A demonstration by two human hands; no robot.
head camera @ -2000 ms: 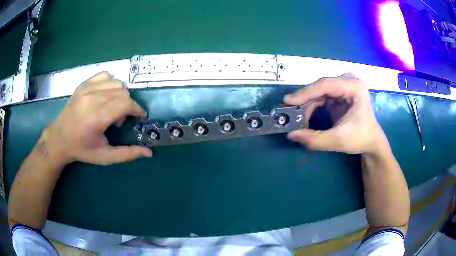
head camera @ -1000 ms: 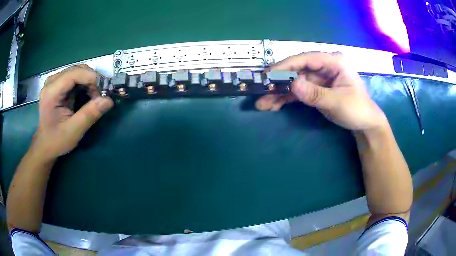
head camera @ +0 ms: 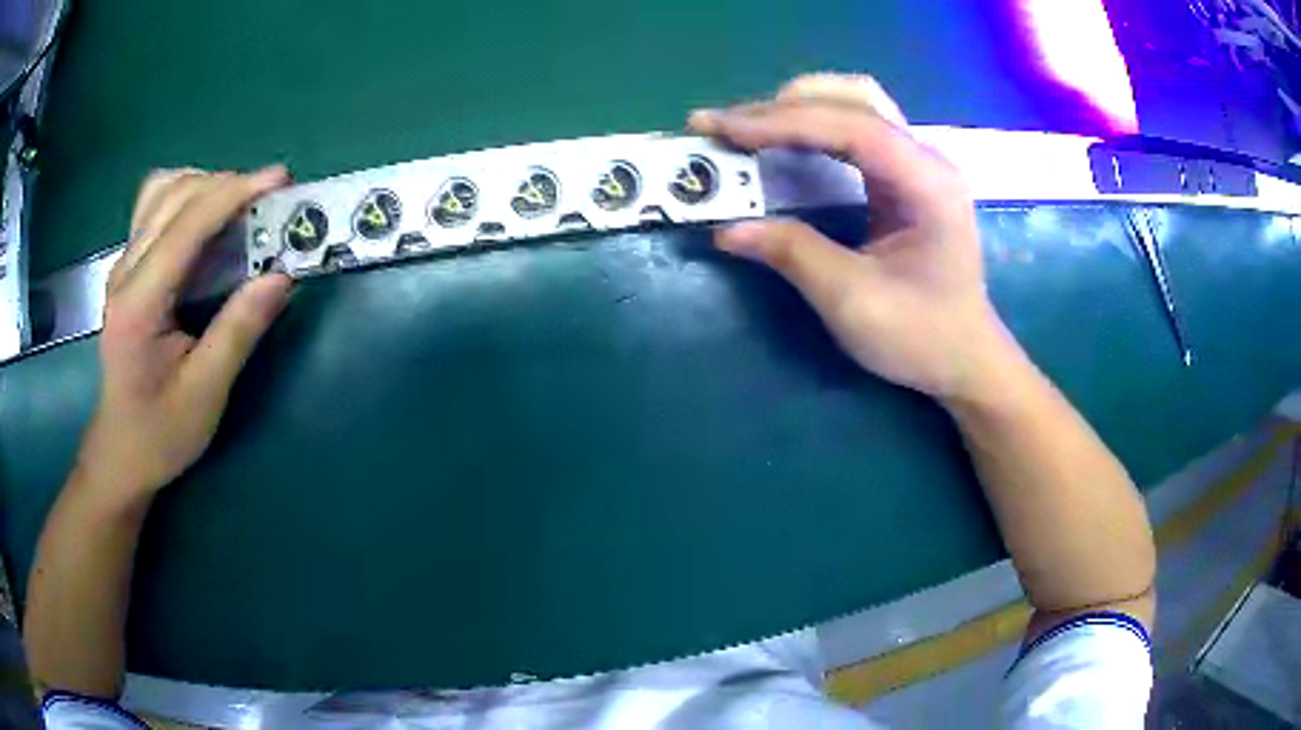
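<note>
A silver-grey six-port strip [head camera: 495,210] lies lengthwise between my hands at the rail, tilted a little, its right end higher. Its six round ports with yellowish centres face me and its notched edge points toward me. My left hand [head camera: 193,307] grips the left end between thumb and fingers. My right hand [head camera: 878,235] holds the right end, fingers on the far edge and thumb at the near edge. The flat pale bar seen earlier on the rail cannot be made out; the strip covers that spot.
The side rail [head camera: 999,164] runs behind the strip. The green conveyor belt [head camera: 500,72] lies beyond it, with a violet-white glow [head camera: 1080,64] at upper right. Thin tweezers [head camera: 1163,285] lie on the green bench [head camera: 571,471] at right.
The strip has moved up from over the bench to the rail and has been turned over: first dark ports, then its notched side with coppery points, now the bright port face. Both hands moved with it.
</note>
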